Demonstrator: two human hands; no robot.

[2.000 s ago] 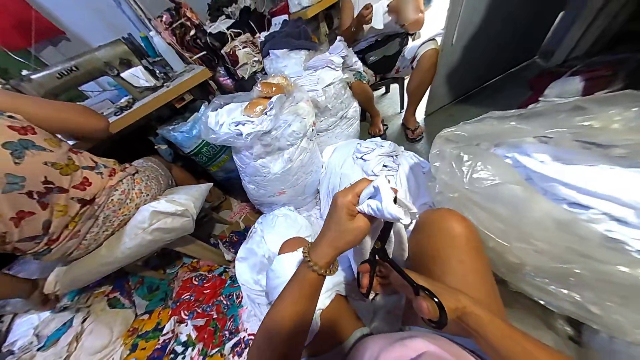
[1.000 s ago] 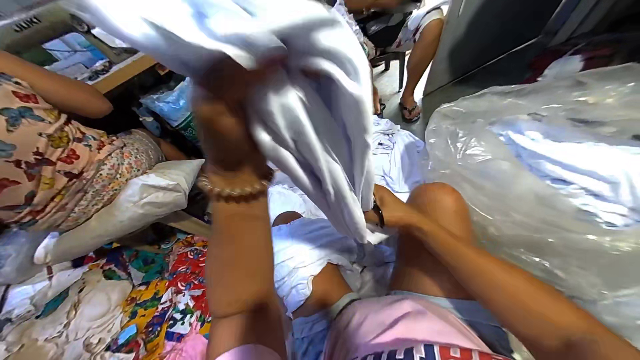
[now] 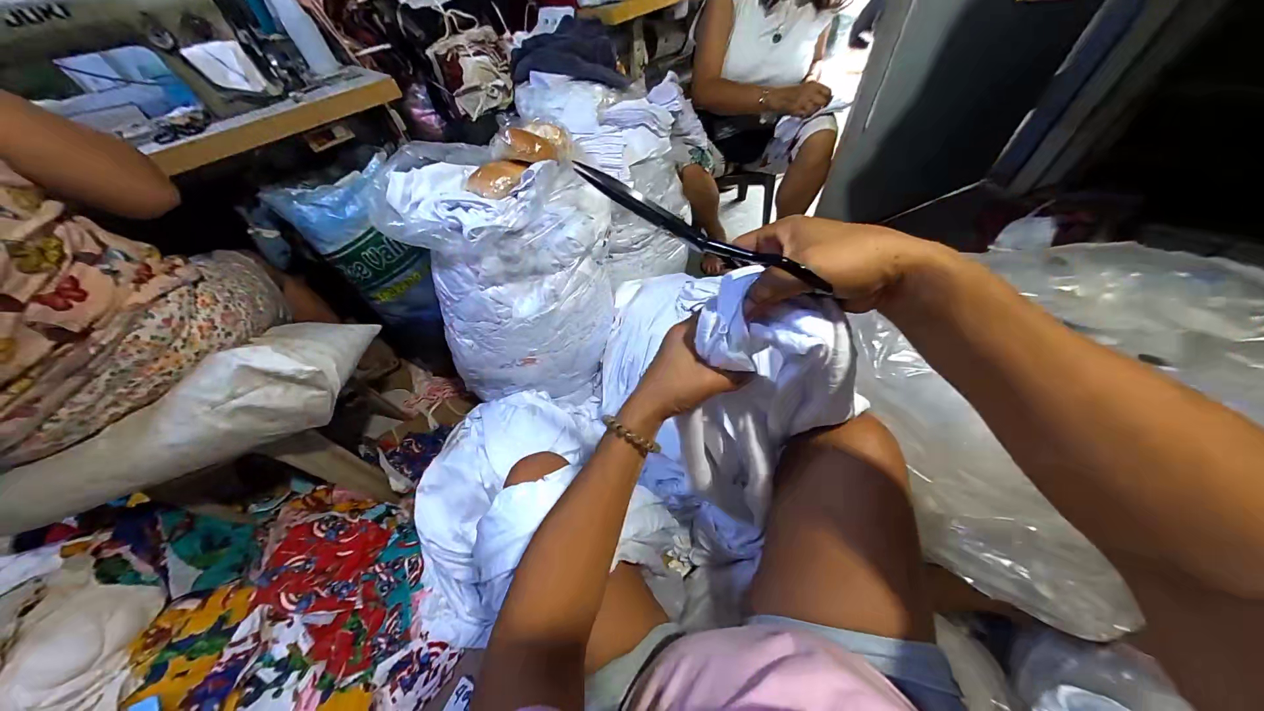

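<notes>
My left hand (image 3: 686, 367), with a beaded bracelet at the wrist, grips a bunched edge of a white cloth garment (image 3: 736, 425) above my lap. My right hand (image 3: 834, 259) holds black-handled scissors (image 3: 652, 212), whose blades point up and to the left, away from the cloth. The fingertips of that hand also touch the same garment, just right of my left hand. More white cloth (image 3: 494, 494) lies over and beside my left leg. Folds hide some of my fingers.
Stuffed clear bags of white cloth (image 3: 528, 286) stand ahead, with bread rolls (image 3: 499, 180) in plastic on top. A large plastic bag (image 3: 997, 444) lies right. Colourful scraps (image 3: 336, 563) cover the floor left. One person sits left by a sewing machine (image 3: 109, 59), another (image 3: 760, 89) ahead.
The white garment, raised high in front of me a second ago, is now down over my lap. My left hand has come down with it. The scissors now point up and left.
</notes>
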